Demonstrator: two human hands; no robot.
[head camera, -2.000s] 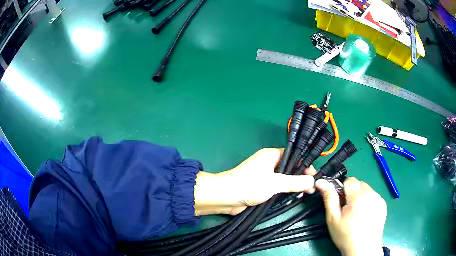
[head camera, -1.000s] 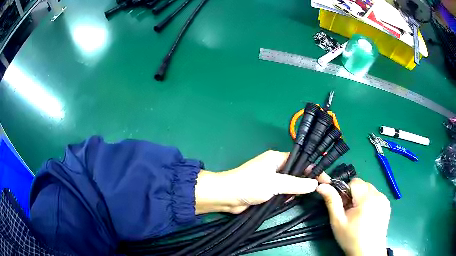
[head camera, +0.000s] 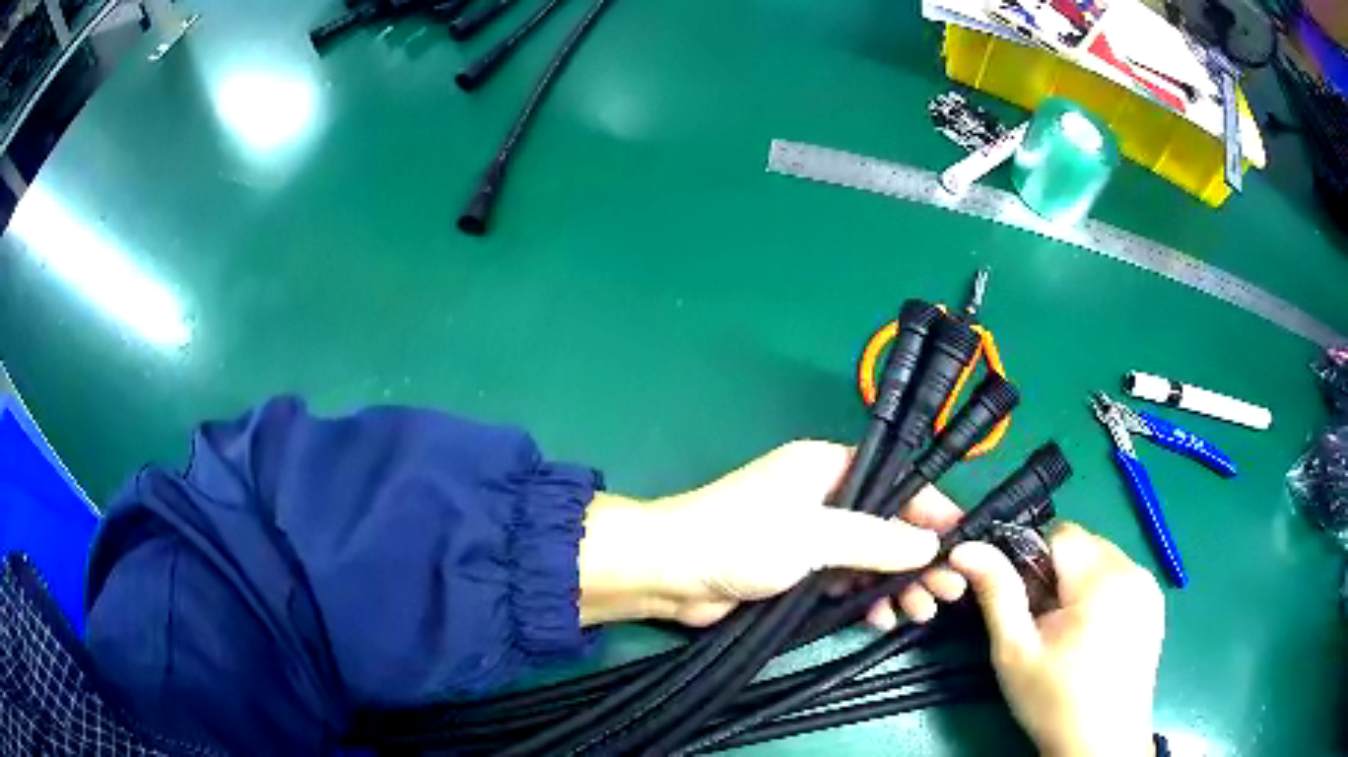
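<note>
My left hand (head camera: 769, 540) is closed around a bunch of black cable leads (head camera: 724, 651), thumb on top. Their ribbed black connectors (head camera: 934, 377) fan out above the hand, several of them. My right hand (head camera: 1079, 636) is at the lower right, beside the lowest connectors (head camera: 1020, 496). Its thumb and fingers pinch a small shiny tool (head camera: 1025, 550), mostly hidden by the fingers. The thumbs nearly touch. Orange-handled scissors (head camera: 994, 355) lie behind the connectors, partly covered.
Blue-handled cutters (head camera: 1138, 481) and a white marker (head camera: 1197, 399) lie at the right. A steel rule (head camera: 865, 178), a green translucent item (head camera: 1064, 160) and a yellow bin (head camera: 1020, 77) are behind. More black leads (head camera: 518, 141) lie at the far left.
The connectors in my left hand have shifted; one now sits apart from the upper ones, nearer the right hand. My right hand with the tool has moved slightly right.
</note>
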